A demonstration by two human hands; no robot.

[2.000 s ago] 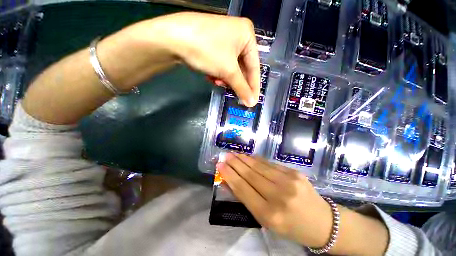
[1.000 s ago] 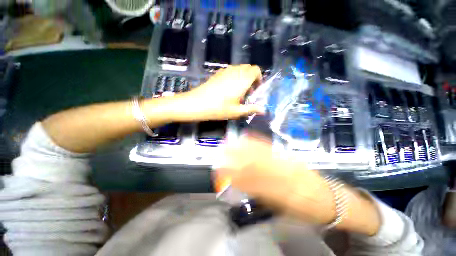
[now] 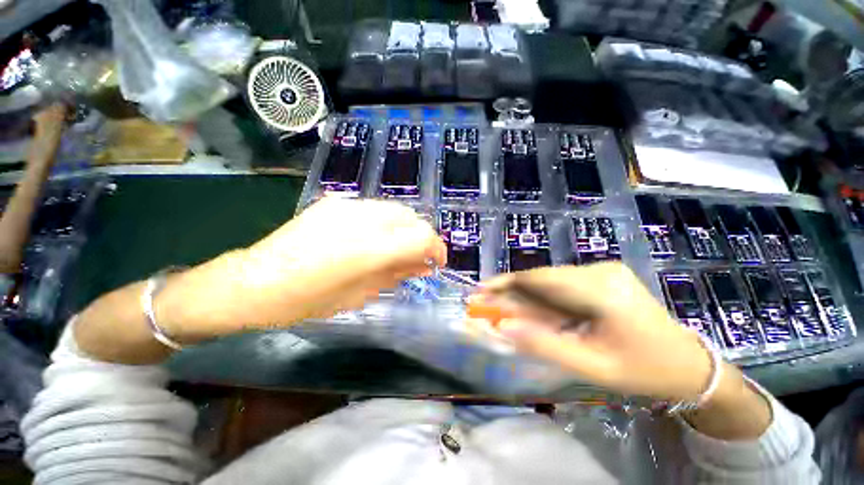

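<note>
My left hand (image 3: 332, 256) is over the near left part of the blister tray (image 3: 621, 218), its fingertips closed on the edge of a clear film sheet with blue prints (image 3: 426, 317). The sheet hangs blurred over the tray's front edge between my hands. My right hand (image 3: 606, 327) is right of it, holding a dark flat piece with an orange end (image 3: 491, 311). The tray holds two rows of black keypad phones (image 3: 461, 163). My hands hide the near left phones.
A second tray of phones (image 3: 734, 317) lies at the right, with a white board (image 3: 706, 170) behind it. A small fan (image 3: 285, 93), wrapped parts (image 3: 436, 59) and a plastic bag (image 3: 156, 66) are behind. Another person's arm (image 3: 36, 180) shows at the left.
The view has shifted to show more of the bench. My hands have left the phone at the tray's left end. The film sheet has moved from the tray's right part to between my hands.
</note>
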